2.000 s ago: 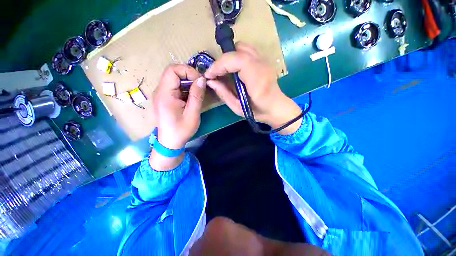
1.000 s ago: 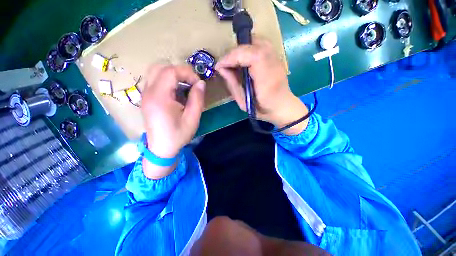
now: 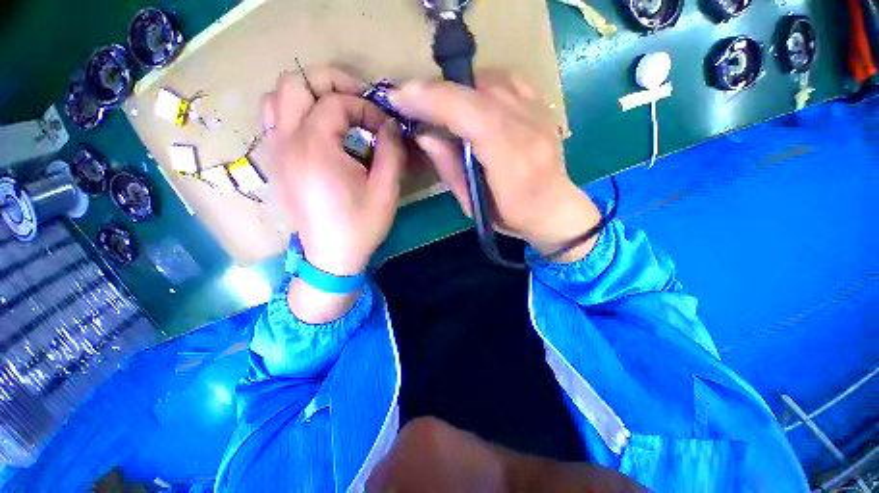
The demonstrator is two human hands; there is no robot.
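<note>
My left hand [image 3: 332,173] has its fingers curled round a small battery pack [image 3: 360,142] with yellow tape, and a thin dark strand sticks up above the fingers. My right hand [image 3: 511,154] holds the soldering iron [image 3: 455,53] by its black handle, with the black cord running down past the wrist. The fingertips of both hands meet at a round dark housing [image 3: 384,94], mostly hidden by the fingers. The hands are over the tan board [image 3: 289,38]. Battery packs with wire leads [image 3: 247,174] lie on the board at the left.
Round housings [image 3: 131,194] stand on the green bench at the left and more [image 3: 734,63] at the right. A solder spool [image 3: 40,200] and a ribbed clear stack [image 3: 67,327] are at the left. A white disc [image 3: 652,68] with cable and a red-handled tool [image 3: 858,43] are at the right.
Both hands have closed in on the round housing, which lay uncovered between them a second ago. The battery pack in my left hand now shows its yellow tape. The view has shifted slightly.
</note>
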